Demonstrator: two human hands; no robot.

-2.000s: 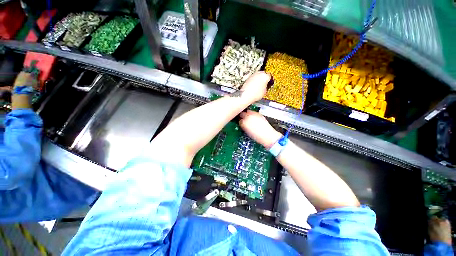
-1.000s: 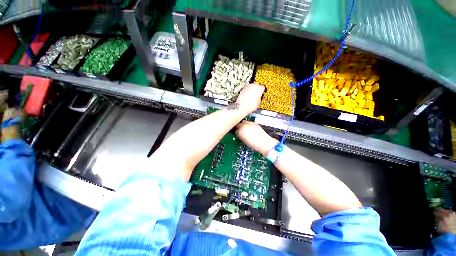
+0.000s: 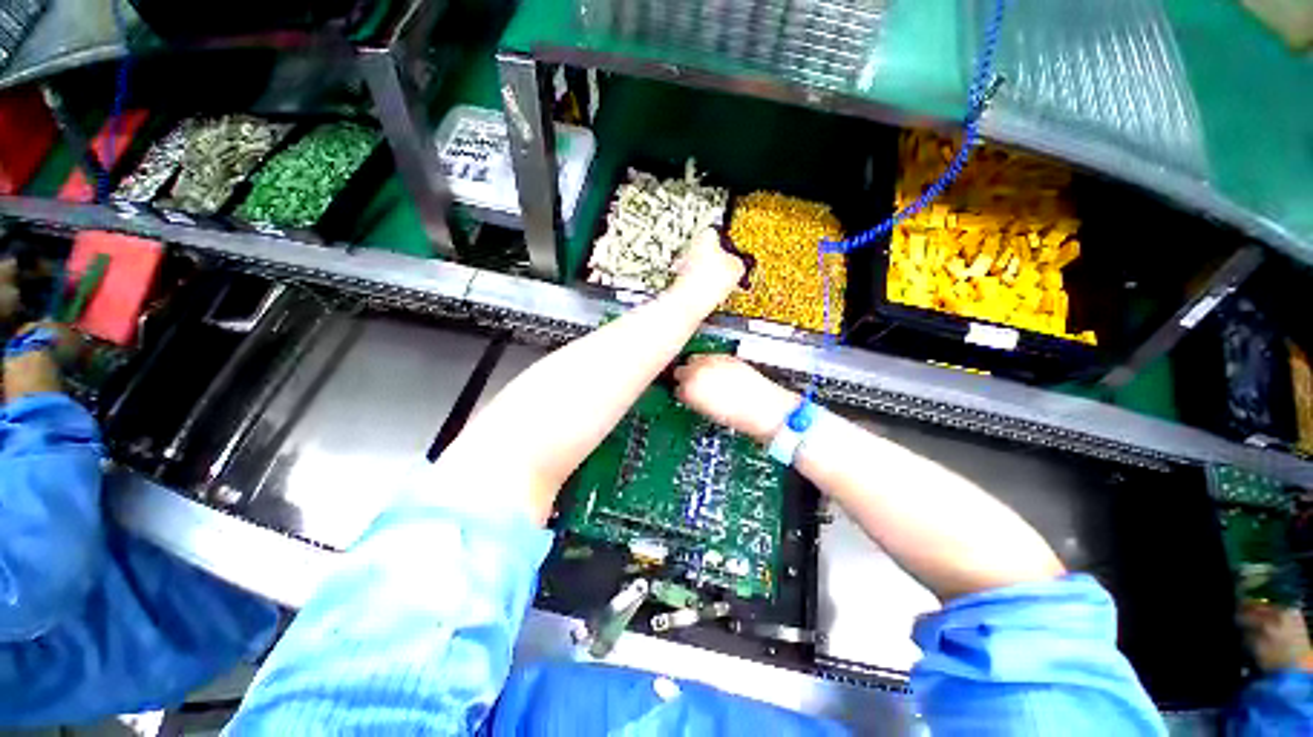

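Note:
The large green circuit board lies in its black carrier on the conveyor. My left hand is at the border between the bin of off-white components and the bin of small yellow components; black covering shows at its fingers. My right hand, with a light blue wrist strap, is over the board's far edge, below the bins. The fingertips of both hands are too small and partly hidden, so I cannot tell if they hold anything.
A bin of large yellow-orange components stands right. A blue coiled cord hangs down to my right wrist. Metal clamps sit at the carrier's near edge. Green components are upper left. Other people's hands show at both sides.
My left hand has shifted slightly from the small yellow bin toward the off-white one. My right hand has stayed near the board's far edge. The view has shifted slightly.

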